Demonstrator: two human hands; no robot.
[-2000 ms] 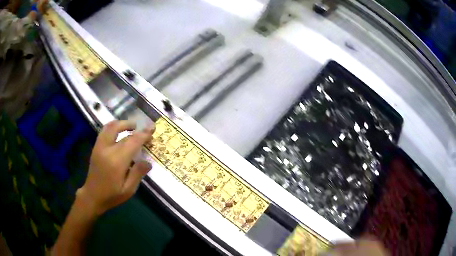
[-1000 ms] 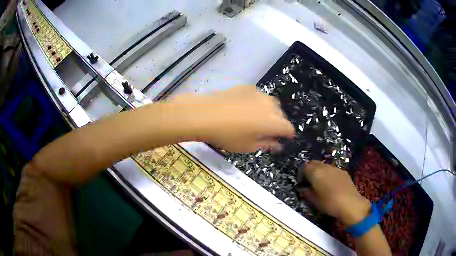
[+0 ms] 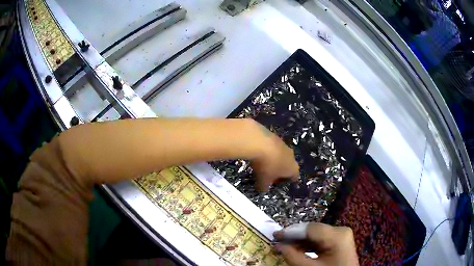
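Note:
A yellow circuit board panel [image 3: 179, 200] lies in the rail track, with several small red-brown components on it. A black tray [image 3: 338, 98] holds loose silver components [image 3: 322, 136]. My left hand [image 3: 273, 161] is over this tray, fingers bent down among the silver pieces; what its fingertips hold is hidden. My right hand [image 3: 325, 244] is at the bottom, by the panel and the tray's near corner. It has a white cover on one finger. Its fingers are bent close together near the panel; I cannot tell whether they pinch a piece.
A second black tray with red-brown components [image 3: 371, 218] adjoins the first. A blue cord [image 3: 434, 231] runs at the right. Grey support bars [image 3: 182, 65] lie across the white bench. Black knobs [image 3: 117, 81] stand on the rail. Another board panel [image 3: 48, 34] is at the far left.
My right hand has moved from the silver tray down to the panel's edge. My left hand remains over the silver tray, slightly lower in view. The view has shifted slightly.

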